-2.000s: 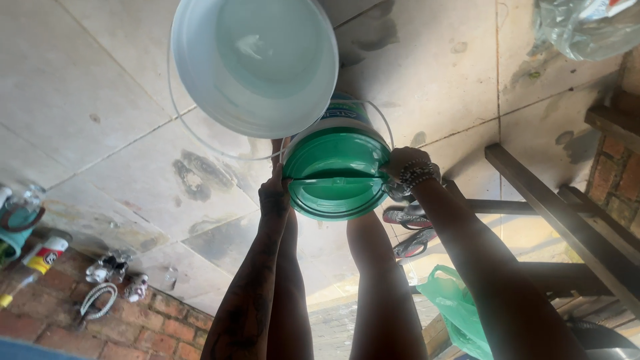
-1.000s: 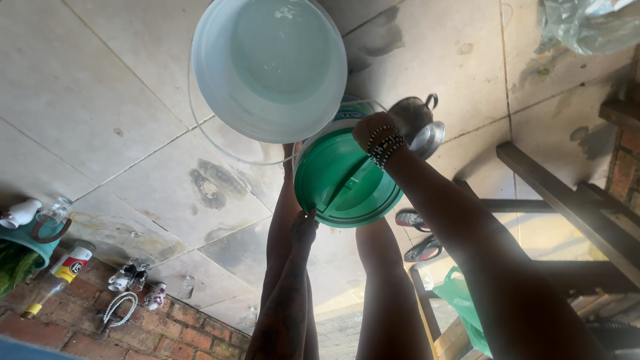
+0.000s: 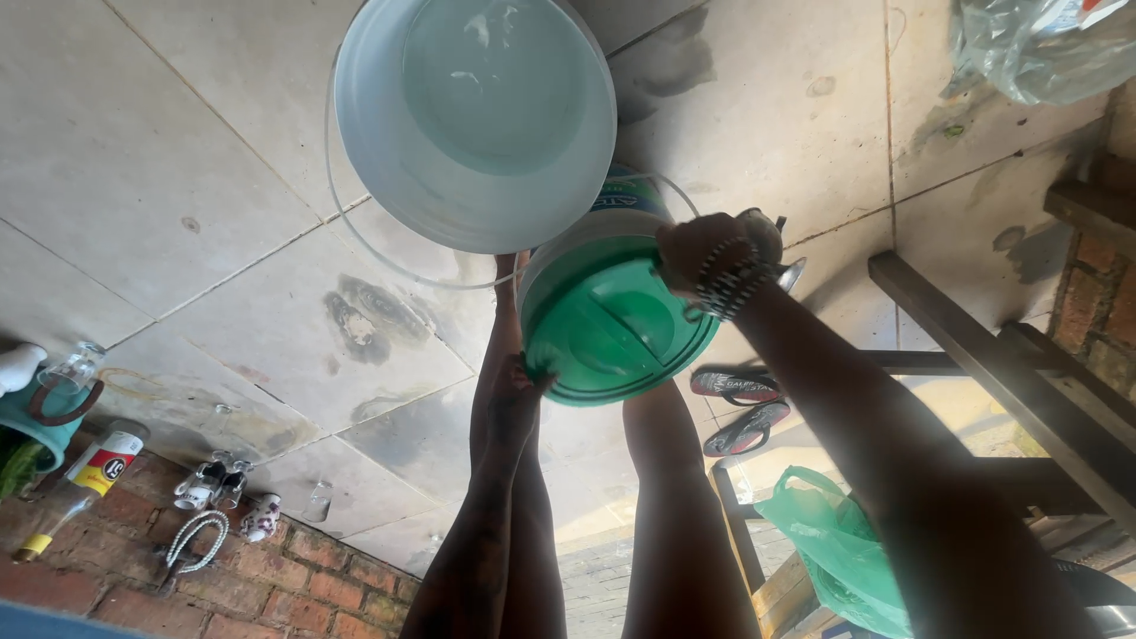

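A round green plastic lid (image 3: 621, 333) is tilted over the opening of a white plastic bucket (image 3: 568, 244) that bears a blue and green label. My left hand (image 3: 524, 382) grips the lid's lower left edge. At the upper right side of the lid and the bucket's rim is my right hand (image 3: 706, 257), closed, with beaded bracelets at the wrist; what its fingers grip is partly hidden. A larger white bucket (image 3: 373, 160) with pale liquid stands beside and overlaps the first in view. Metal ware (image 3: 763, 235) shows just behind my right hand.
Flip-flops (image 3: 745, 426) lie below my right forearm, near a green plastic bag (image 3: 825, 541). A dark wooden frame (image 3: 985, 364) spans the right side. At the left are a bottle (image 3: 98, 470), a teal container (image 3: 58, 404) and small glassware (image 3: 213, 479). A clear plastic bag (image 3: 1021, 53) lies top right.
The lid has gone from nearly level across the view to slanted, its right side higher. My right hand has moved up from the lid's side toward the bucket's rim. Metal ware has come into sight.
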